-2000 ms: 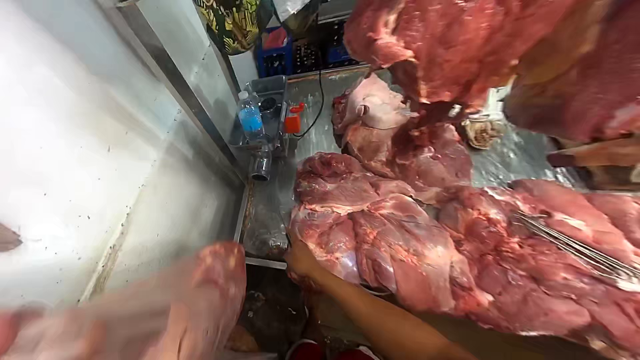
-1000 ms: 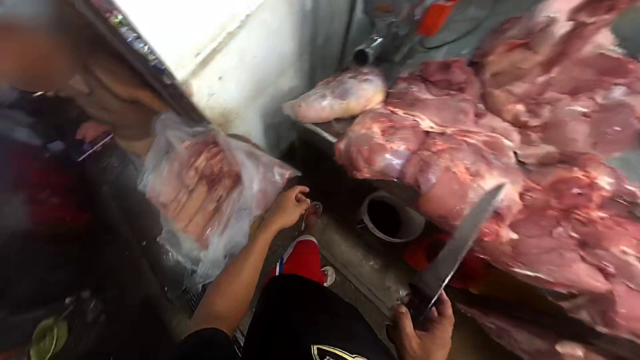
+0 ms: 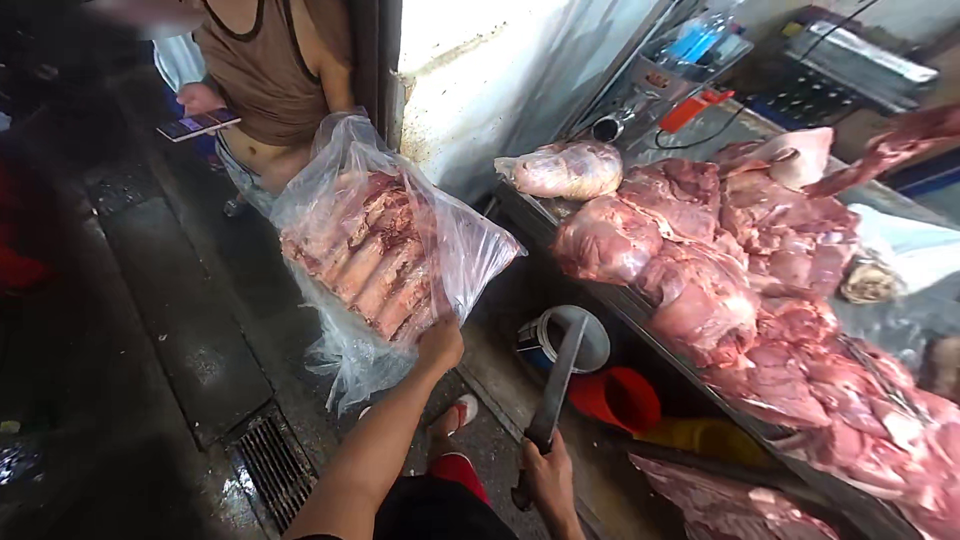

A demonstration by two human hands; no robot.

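Observation:
My left hand (image 3: 441,345) grips the lower right edge of a clear plastic bag (image 3: 480,255) with a slab of meat on ribs (image 3: 375,262) in it. A person (image 3: 277,67) in a brown tank top stands behind the bag, close against its upper left side; whether that person's hand holds it is hidden. My right hand (image 3: 551,472) is closed round the dark handle of a large knife (image 3: 562,375), its blade pointing up and away in front of a bucket. Large cuts of raw meat (image 3: 697,292) lie on the metal table to the right.
Under the table's edge (image 3: 660,337) stand a white bucket (image 3: 596,349) and a red container (image 3: 626,401). A bagged piece of meat (image 3: 570,171) lies at the table's near corner. A plastic bottle (image 3: 697,41) stands in a tray beyond. A floor grate (image 3: 274,465) is at lower left.
My left hand was beside the bag, its fingers apart from it; now it grips the bag's edge. The knife stays in my right hand. The view has swung left since the first frame.

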